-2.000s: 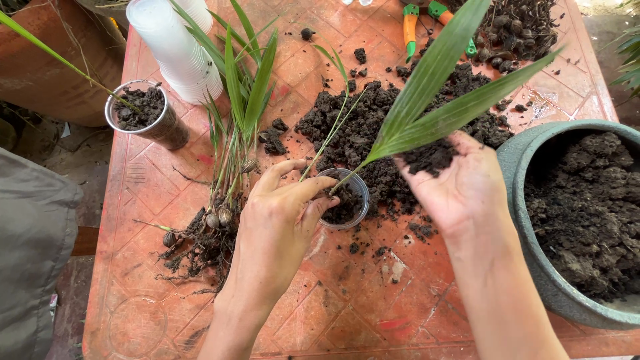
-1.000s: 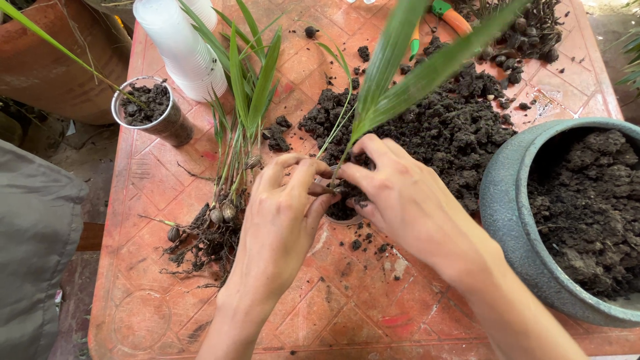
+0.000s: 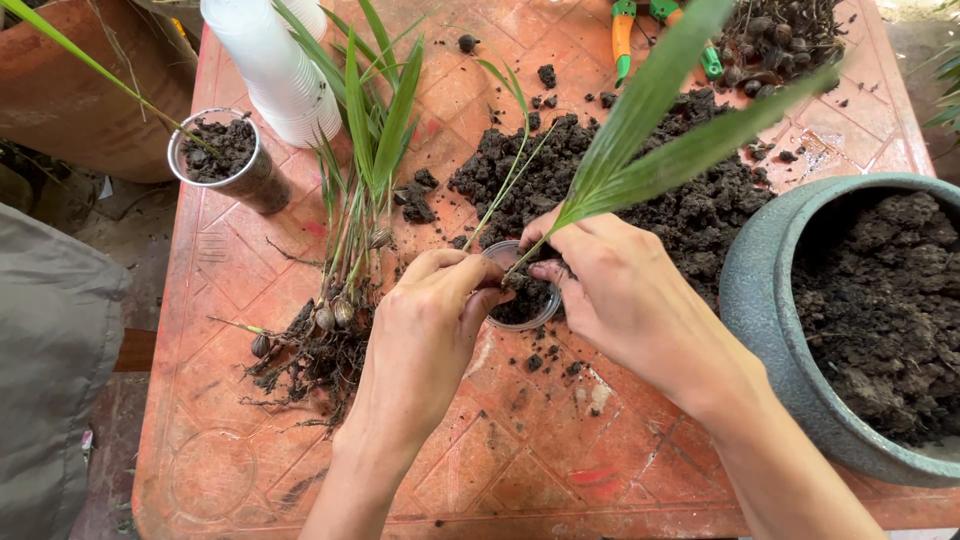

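A clear plastic cup holding dark soil stands near the middle of the table. A palm seedling with broad green leaves rises from it. My left hand is at the cup's left rim, its thumb and fingers pinched on the seedling's stem base. My right hand reaches in from the right, fingers around the stem with the fingertips at the soil. Thin grassy shoots stand just behind my left fingers. Loose soil is heaped behind the cup. Left of my left hand lies a bundle of bare-root seedlings.
A grey-green pot of soil stands at right. At upper left are a soil-filled cup with a seedling and stacked plastic cups. Orange-and-green pruning shears and rooted seeds lie at the back of the red table.
Two seconds ago my right hand held soil, palm up, right of the cup; it then moved left to the stem. Since one second ago its fingers have spread a little, showing more of the cup.
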